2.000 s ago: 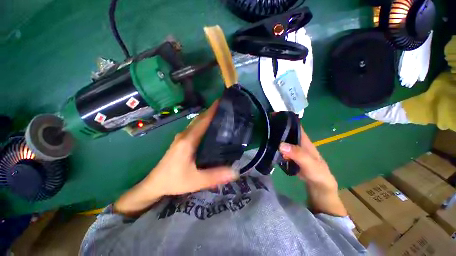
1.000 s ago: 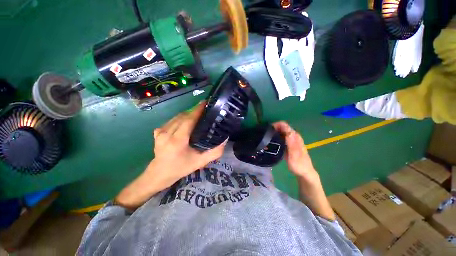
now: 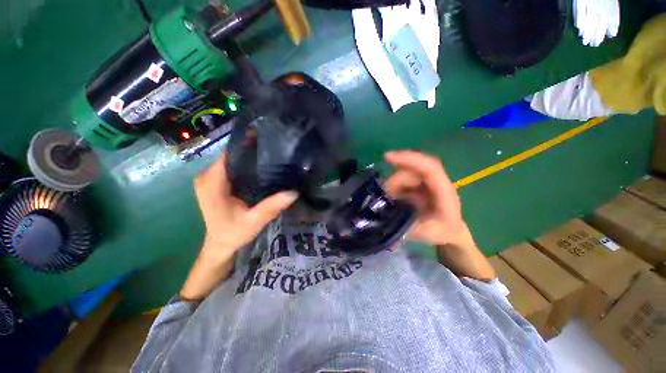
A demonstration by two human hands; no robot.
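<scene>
A black clip fan is held in front of my chest, its round head at the left and blurred. Its glossy black clip base hangs at the lower right, joined to the head by the arm. My left hand is bare and grips the left and lower side of the head, thumb on top. My right hand is bare and lies at the right side of the base, fingers curved; its lower fingers are hidden behind the base.
A green-ended bench polisher has a grey-white wheel at left and a yellow wheel at top. Another fan stands at left. White gloves lie under a pale blue slip. Another person's gloved hand is at right. Cartons stand lower right.
The fan head has turned and moved left in my left hand, and the clip base has tilted. My right hand's fingers have spread more. The view has shifted, so bench items sit higher.
</scene>
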